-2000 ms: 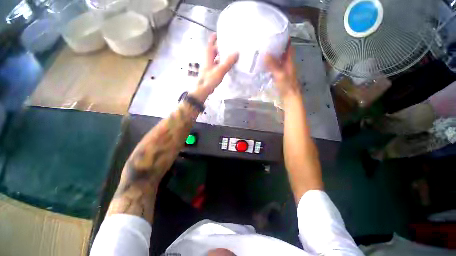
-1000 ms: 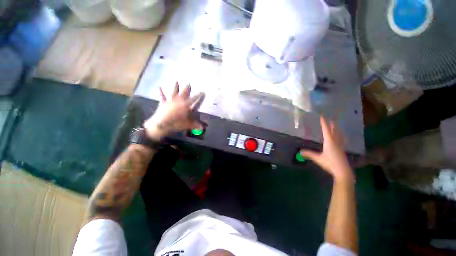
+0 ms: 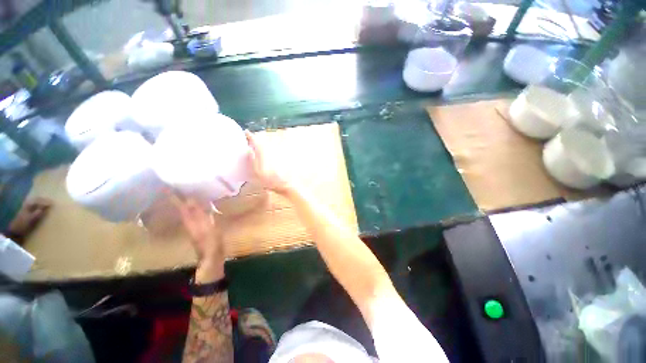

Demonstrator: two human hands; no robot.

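Note:
A white plastic housing (image 3: pixel 202 156) is over the cardboard (image 3: pixel 304 177) on the bench at left, close against other housings. My left hand (image 3: pixel 202 230) is at its near lower side, fingers partly hidden by blur. My right hand (image 3: pixel 265 170) holds its right side. Whether the housing rests on the cardboard or is just above it, I cannot tell. Another white housing (image 3: pixel 117 174) with a dark slot stands beside it, and more stand behind.
White bowls (image 3: pixel 577 157) stand on cardboard at right. The machine's metal plate (image 3: pixel 524 234) with crumpled film and a green button (image 3: pixel 494 309) are at lower right. Another person's hand (image 3: pixel 30 215) is at the far left. A white bowl (image 3: pixel 430 69) is at the back.
The view has turned left from the machine to the bench. My hands have left the green buttons and now hold a white housing beside the others.

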